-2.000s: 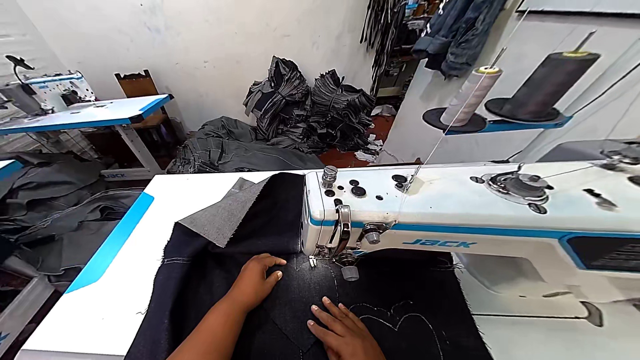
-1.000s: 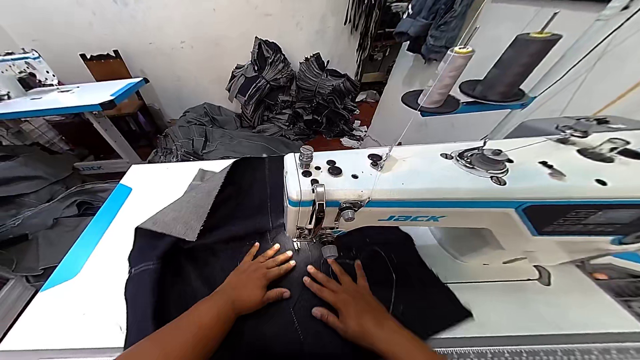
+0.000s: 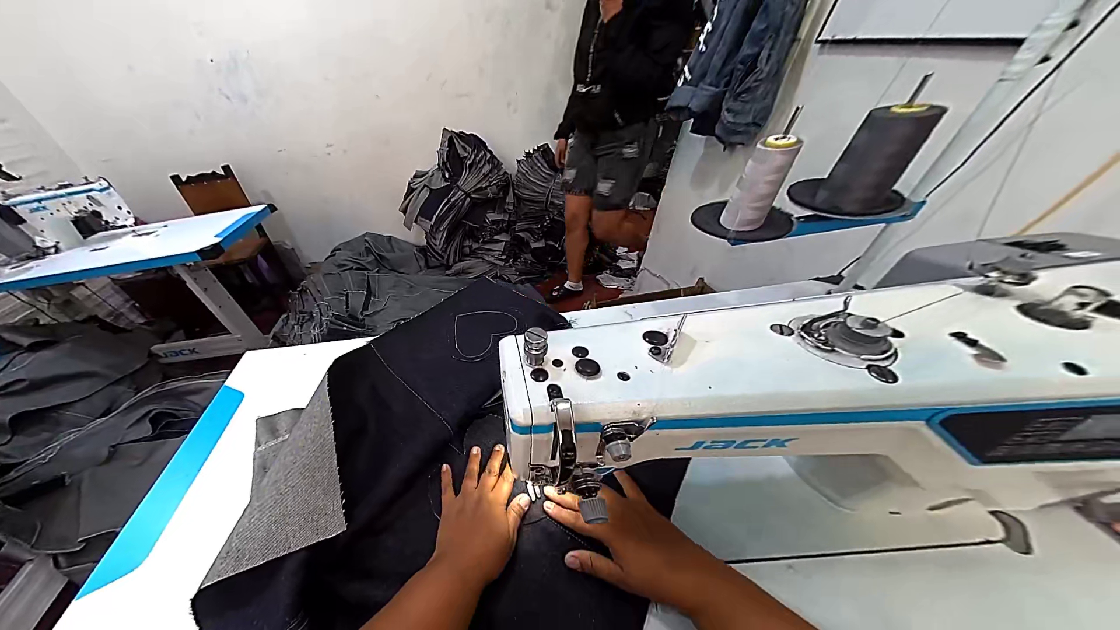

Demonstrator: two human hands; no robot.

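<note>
Dark denim fabric [image 3: 394, 490] lies on the white table of a Jack sewing machine [image 3: 717, 385], passing under its presser foot [image 3: 535, 490]. A heart outline [image 3: 486, 335] is stitched near the fabric's far edge, and one corner is folded over to its grey underside [image 3: 293, 490]. My left hand [image 3: 477, 516] rests flat on the denim just left of the foot, fingers spread. My right hand [image 3: 626, 538] presses on the denim right of the foot, partly hidden behind the machine's knobs. Both thumbs or fingertips are close to the needle area.
Thread cones [image 3: 761, 188] stand behind the machine. A person [image 3: 608, 131] stands by bundled denim pieces [image 3: 464, 197] at the wall. Grey fabric [image 3: 79, 420] is heaped at the left, below another sewing table [image 3: 140, 249]. Denim garments [image 3: 739, 61] hang at the top.
The denim has turned, so the heart outline, on the right two seconds ago, is now at the far side. My hands have drawn closer to the foot. A person has appeared near the wall.
</note>
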